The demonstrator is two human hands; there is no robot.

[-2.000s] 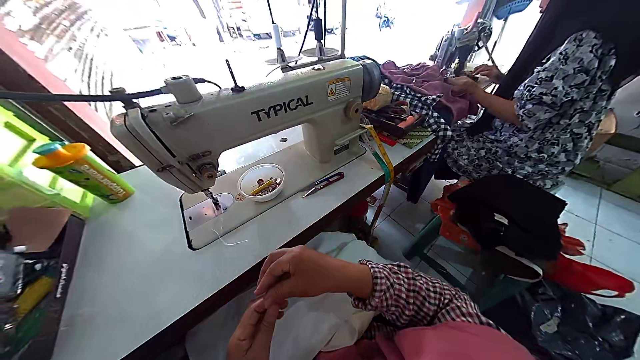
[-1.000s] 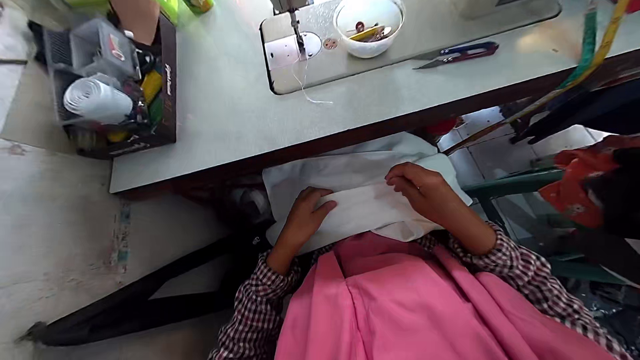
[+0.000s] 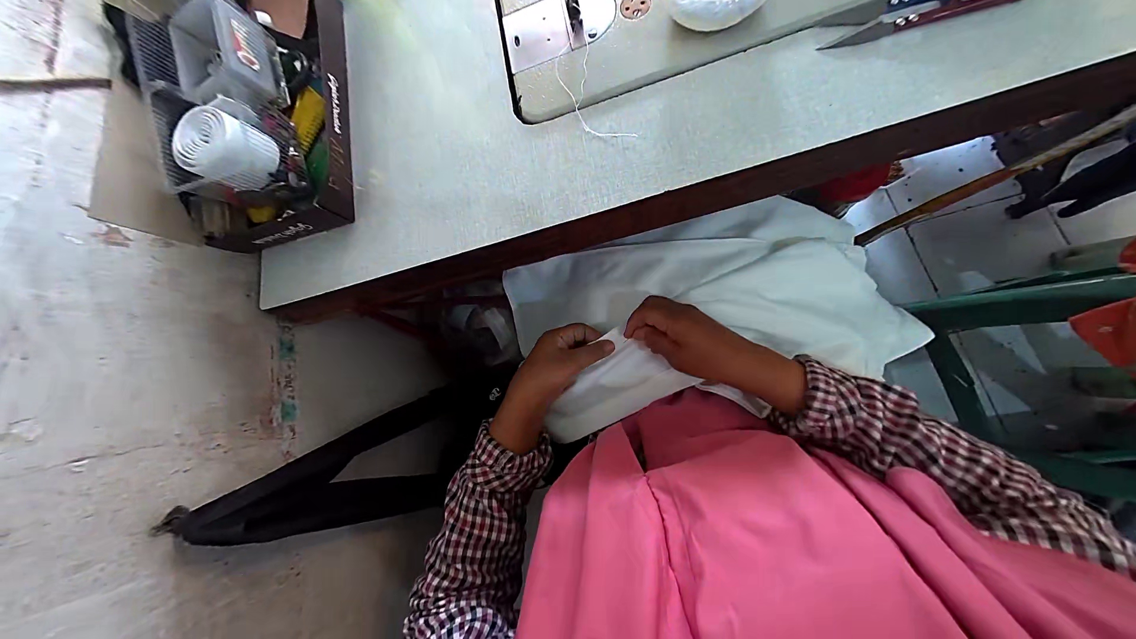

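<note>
White fabric (image 3: 754, 266) lies across my lap, just below the sewing table's front edge. My left hand (image 3: 565, 355) pinches a folded edge of it between thumb and fingers. Close by on the right, my right hand (image 3: 674, 330) grips the same edge, its fingers curled over the cloth. Above them on the table is the sewing machine's needle plate (image 3: 541, 35), with a loose white thread (image 3: 581, 111) trailing from the needle area. Thread snips (image 3: 919, 18) rest on the machine bed's right part. The machine's head is out of view.
A box (image 3: 342, 133) of sewing supplies, with a rolled white tape (image 3: 226, 146) in it, stands at the table's left end. A white bowl (image 3: 714, 11) is partly visible at the top. A green chair (image 3: 1021, 306) is on the right, a black strap (image 3: 355, 497) at lower left.
The view has swung down and left from the machine. Since one second ago my hands, then apart over the fabric, have come together and now pinch its edge.
</note>
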